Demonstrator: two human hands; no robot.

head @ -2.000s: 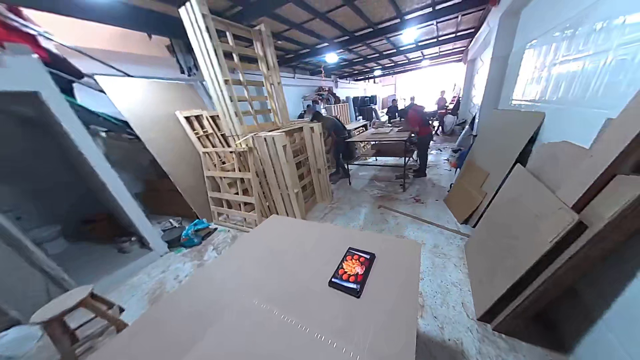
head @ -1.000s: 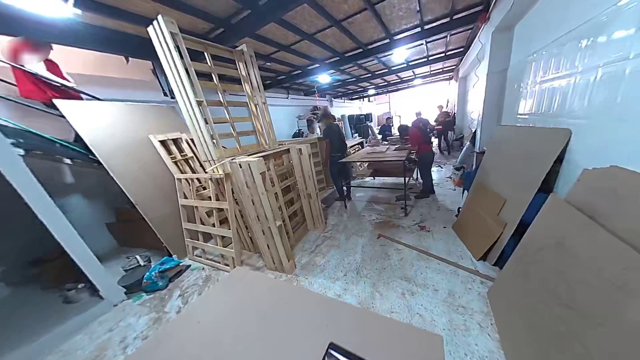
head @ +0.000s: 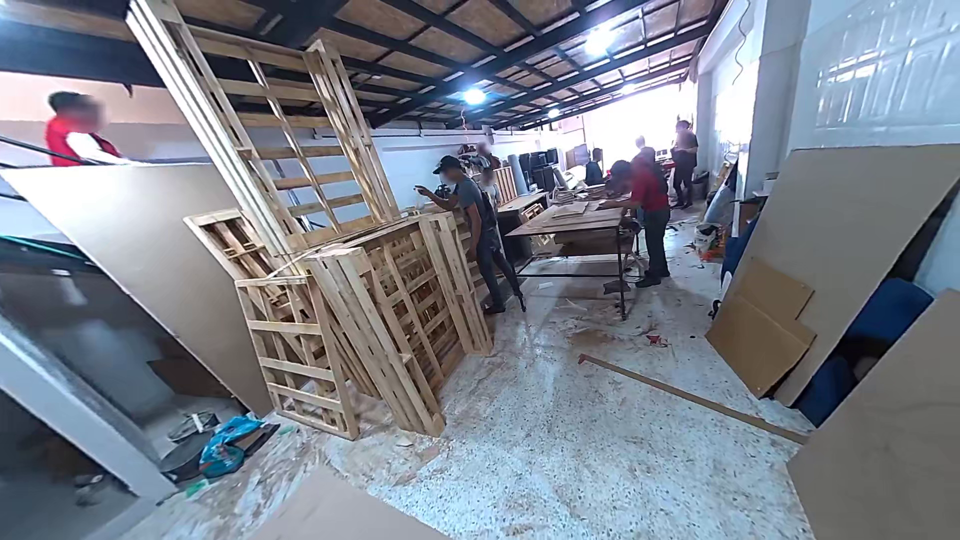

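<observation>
Neither my left hand nor my right hand shows in the head view. A brown board [head: 349, 514] juts in at the bottom edge, left of the middle. Beyond it, wooden frames of slats [head: 375, 330] stand close together on the floor, and a taller slatted frame [head: 285, 135] rises above them. A long wooden strip [head: 690, 399] lies on the floor to the right.
Large boards [head: 862, 217] and cardboard [head: 761, 322] lean at the right wall. Another board [head: 142, 247] leans at the left, near a blue plastic bag [head: 225, 446]. Several people stand farther back, some beside a worktable [head: 570, 221]; a person in red [head: 71, 139] is at upper left.
The view has moved forward and up, so the phone on the board has left the frame. The person beside the slatted frames now holds an arm out to the left.
</observation>
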